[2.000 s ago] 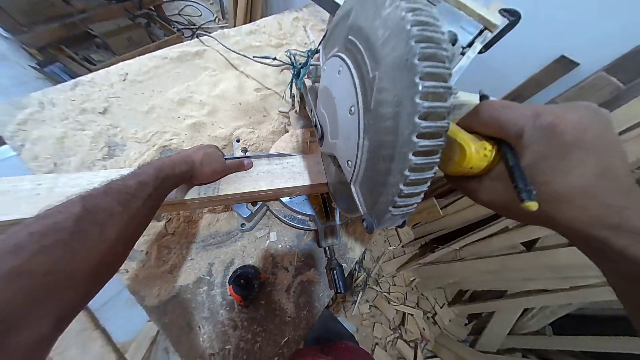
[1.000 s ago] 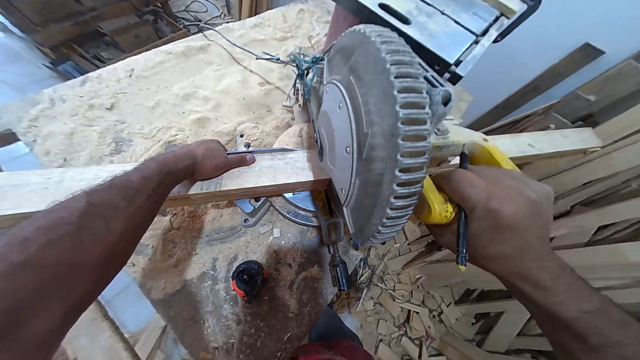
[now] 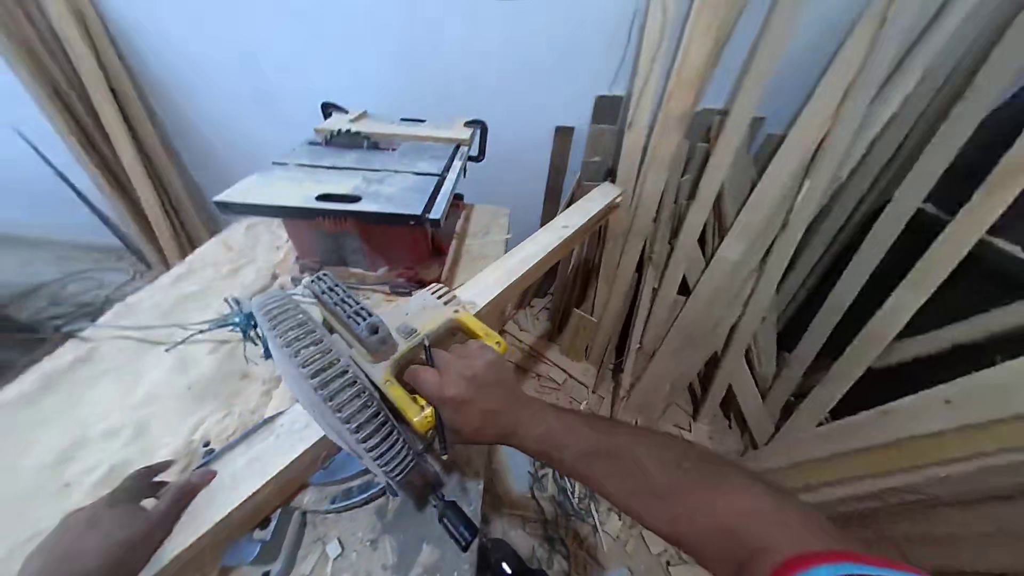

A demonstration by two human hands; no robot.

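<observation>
My right hand (image 3: pixel 472 392) is closed around the yellow handle (image 3: pixel 412 400) of a miter saw, with a dark pencil-like stick between its fingers. The saw's ribbed blade guard (image 3: pixel 336 384) sits low over a long wooden board (image 3: pixel 248 472), which runs beneath it and out the far side. At lower left, my left hand (image 3: pixel 120 512) lies on the board's near part, thumb on top and fingers by its far edge. The blade and the cut spot are hidden behind the guard. Below the guard, the saw's black knob (image 3: pixel 456 522) sticks out.
A table saw (image 3: pixel 344 184) with a red base stands behind on the sawdust-covered bench (image 3: pixel 144 368). Many wooden strips (image 3: pixel 680 320) lean against the wall at right, close to the board's far end. Offcuts (image 3: pixel 632 528) litter the floor. A cable with blue ties (image 3: pixel 244 324) lies by the guard.
The view has swung strongly to the right, bringing the table saw and the leaning strips into sight. My right hand stays on the saw handle, my left hand on the board.
</observation>
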